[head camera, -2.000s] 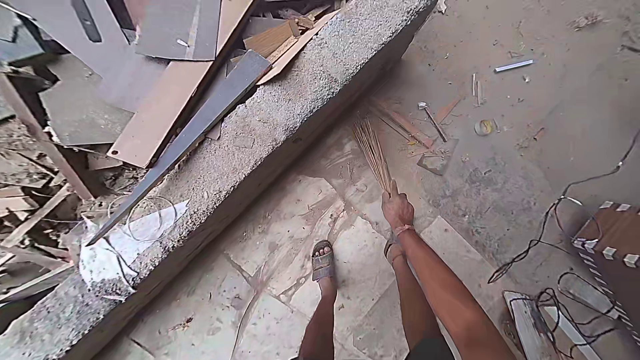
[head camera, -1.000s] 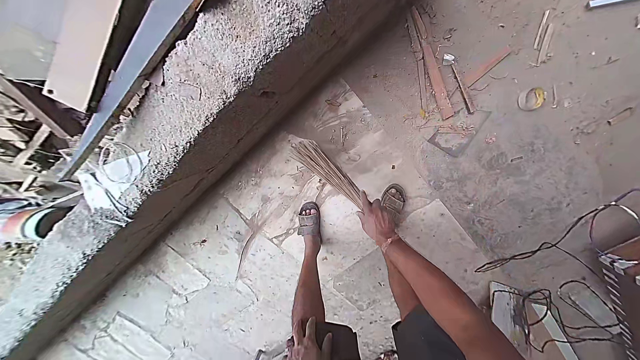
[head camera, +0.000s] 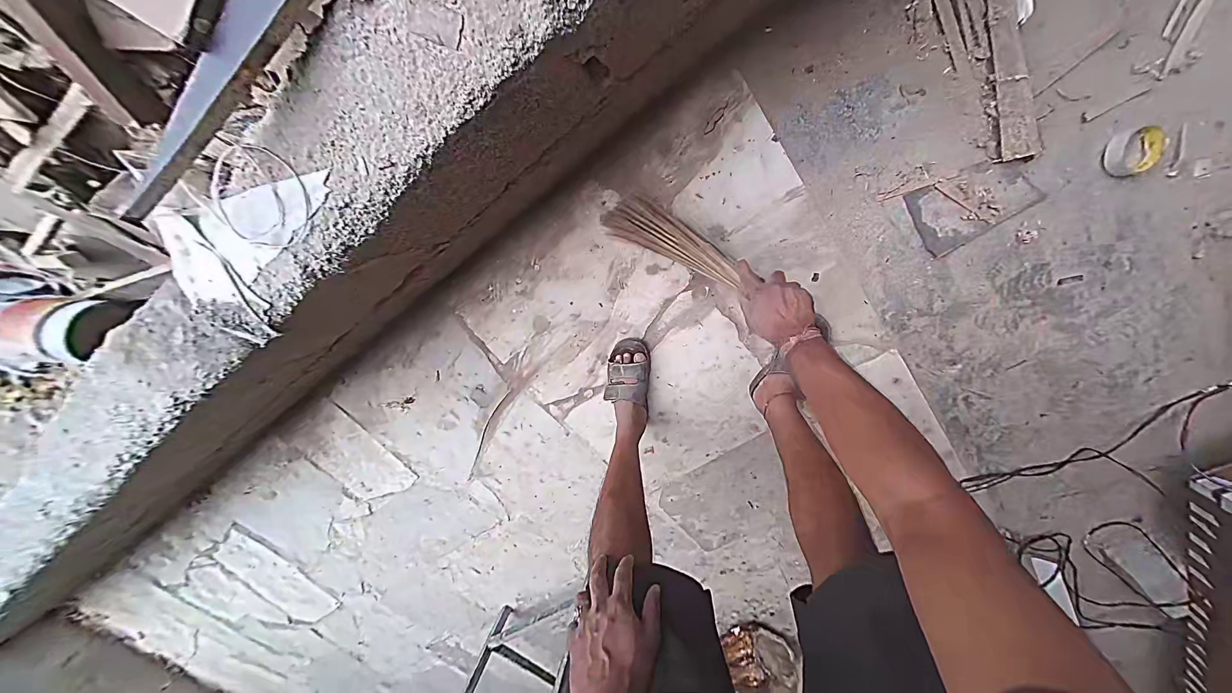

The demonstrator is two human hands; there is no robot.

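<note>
My right hand [head camera: 778,306] is closed around the bound end of a stick broom [head camera: 674,241]. The broom's bristles fan out to the upper left over the stone-paved floor [head camera: 558,481], beside the base of a low concrete wall. Resting on my left knee is my left hand [head camera: 616,626], its fingers extended and nothing in it. Both my feet, in strapped sandals [head camera: 628,373], stand on the paving below the broom; my right hand and wrist partly cover the other sandal.
A rough concrete ledge [head camera: 385,144] runs diagonally, with wire and scrap boards beyond. Wood strips [head camera: 1011,87], a tape roll [head camera: 1136,151] and a flat square piece [head camera: 972,207] lie at upper right. Black cables [head camera: 1078,467] tangle at right beside a box [head camera: 1208,577]. A metal frame [head camera: 496,645] is near my left hand.
The broom has swung from pointing up along the wall to pointing toward the upper left. My left hand, not seen two seconds ago, has come into view at my knee. The view has shifted.
</note>
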